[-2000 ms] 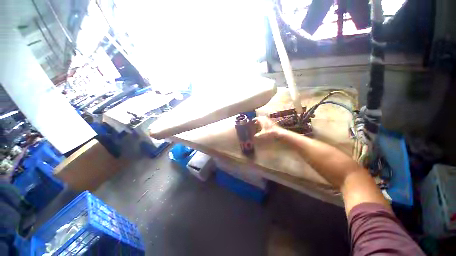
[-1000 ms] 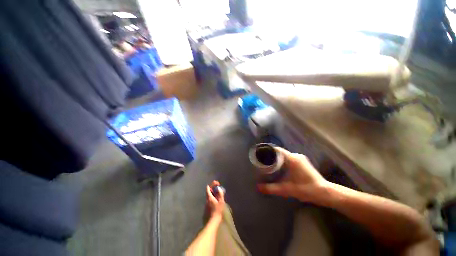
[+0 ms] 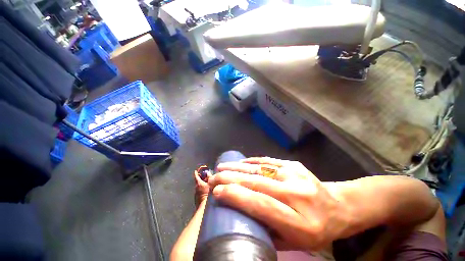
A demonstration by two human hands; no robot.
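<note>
A dark vacuum flask (image 3: 235, 224) is tilted up close in front of me, its silvery neck towards me at the bottom edge. My right hand (image 3: 285, 199) is wrapped around its body, with a gold-coloured ring on one finger. My left hand (image 3: 202, 184) is lower and farther away, partly hidden behind the flask. It holds a small dark round object, likely the flask cap (image 3: 204, 174).
The steam iron (image 3: 342, 63) sits on the tan pressing table (image 3: 367, 104) under the padded board (image 3: 290, 25). A blue crate (image 3: 127, 125) and a metal rack leg (image 3: 150, 204) stand left. Navy garments (image 3: 25, 102) hang far left. A carton (image 3: 138, 60) lies behind.
The flask was lifted off the table by my right hand, brought close, and has now tipped from neck-up to lying towards me. My left hand has come into view with the small dark object.
</note>
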